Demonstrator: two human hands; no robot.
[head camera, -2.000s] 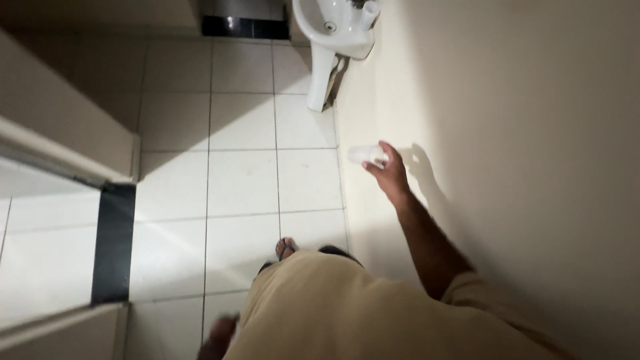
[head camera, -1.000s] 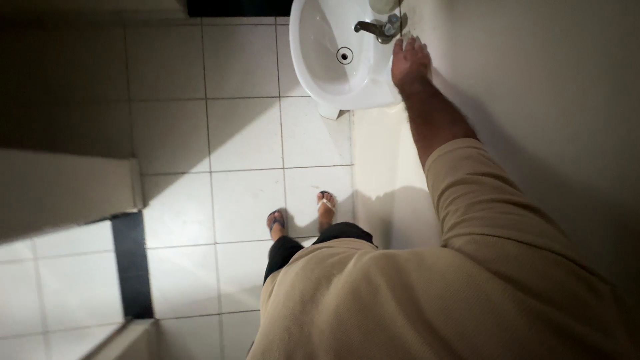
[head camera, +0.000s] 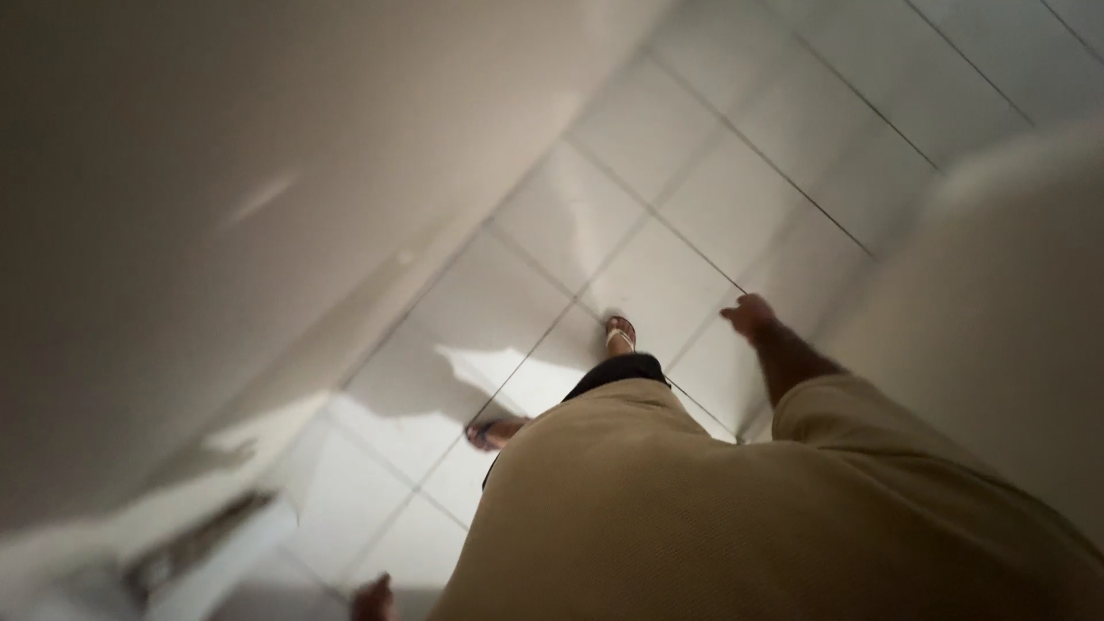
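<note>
My right hand (head camera: 750, 316) hangs over the tiled floor (head camera: 716, 207) to the right of my body, its fingers loosely curled and nothing seen in it. Only part of my left hand (head camera: 374, 599) shows at the bottom edge, dark and blurred, so its fingers cannot be made out. Between the hands are my tan shirt (head camera: 655, 509) and dark shorts (head camera: 623, 369). A sandalled foot (head camera: 619, 335) is on the tiles ahead, and the other foot (head camera: 493, 433) is further left.
A pale wall (head camera: 285, 190) runs diagonally along the left side of the floor. Another pale wall surface (head camera: 992, 328) stands close on the right, beside my right arm. At the lower left is a blurred dark object (head camera: 194, 543) that I cannot identify.
The view has swung away from the washbasin. My right hand has left the basin's edge by the tap. The clear container it held two seconds ago is no longer in that hand.
</note>
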